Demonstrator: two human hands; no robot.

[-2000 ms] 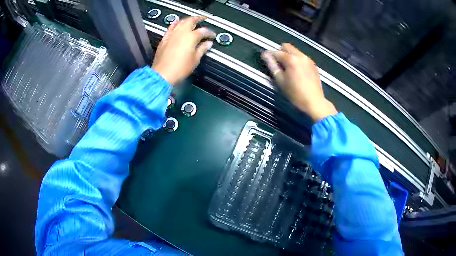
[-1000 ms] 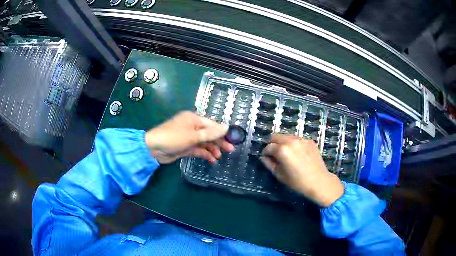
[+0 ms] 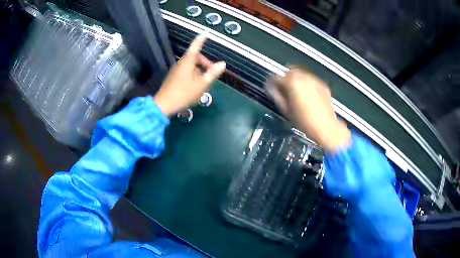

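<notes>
My left hand (image 3: 186,80) is over the near rail of the conveyor belt (image 3: 262,38), thumb and forefinger apart, with nothing seen in it. Several round discs (image 3: 232,27) lie on the belt beyond its fingertips. My right hand (image 3: 305,101) is blurred over the near rail, its fingers curled; I cannot tell if it holds anything. The clear blister tray (image 3: 272,186) lies on the green mat, its right part hidden under my right sleeve. Set-aside discs (image 3: 206,99) lie on the mat beside and partly behind my left hand.
A pile of cloudy clear trays (image 3: 70,75) stands at the left, beyond a dark upright post (image 3: 144,35). A blue bin (image 3: 409,199) is at the right end of the bench, partly behind my right sleeve. An orange-brown strip (image 3: 262,11) shows beyond the belt.
Both hands have moved from above the tray to the conveyor rail. The dark disc seen at my left fingertips is no longer seen there. The view has turned and shifted.
</notes>
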